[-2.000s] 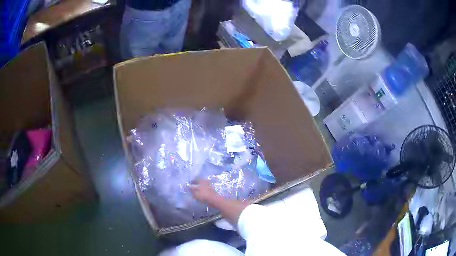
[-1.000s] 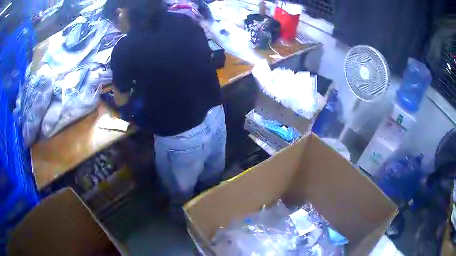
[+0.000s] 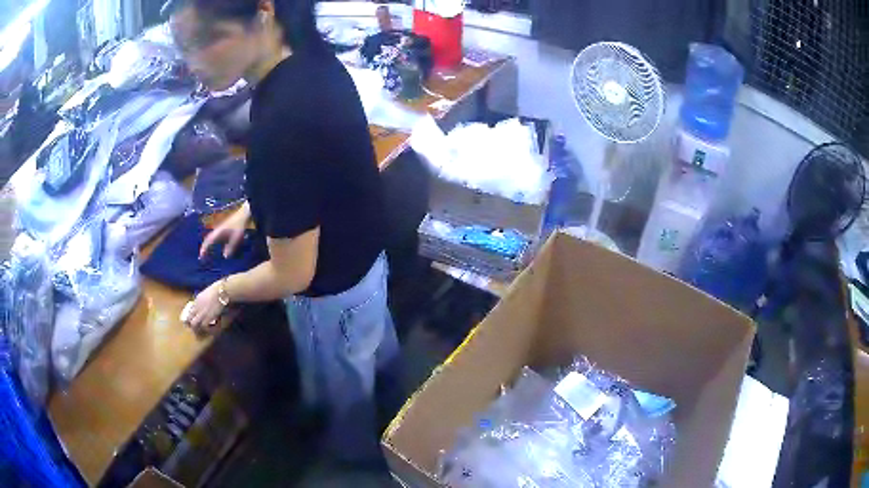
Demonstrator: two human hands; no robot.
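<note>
Neither of my hands shows in the picture. A large open brown carton [image 3: 648, 315] stands nearest in front of me, cut off by the bottom edge. Clear, shiny, crinkled poly bags [image 3: 534, 438] lie in its lower part; their contents are hard to make out. A small white card or label [image 3: 583, 395] shows on top of them, with a light blue piece [image 3: 654, 404] beside it.
A person in a black top [image 3: 314, 172] stands at an orange-brown table [image 3: 114, 400], hands at a navy garment [image 3: 181, 255]. Bagged clothes [image 3: 86, 219] are piled left. A blurred dark upright shape [image 3: 824, 372], white fan [image 3: 615, 91] and water dispenser [image 3: 681, 200] are right.
The view has swung up from the carton to the person's table, then left to right. My hand, earlier on the bags, is out of view. The person has turned sideways, hands now visible.
</note>
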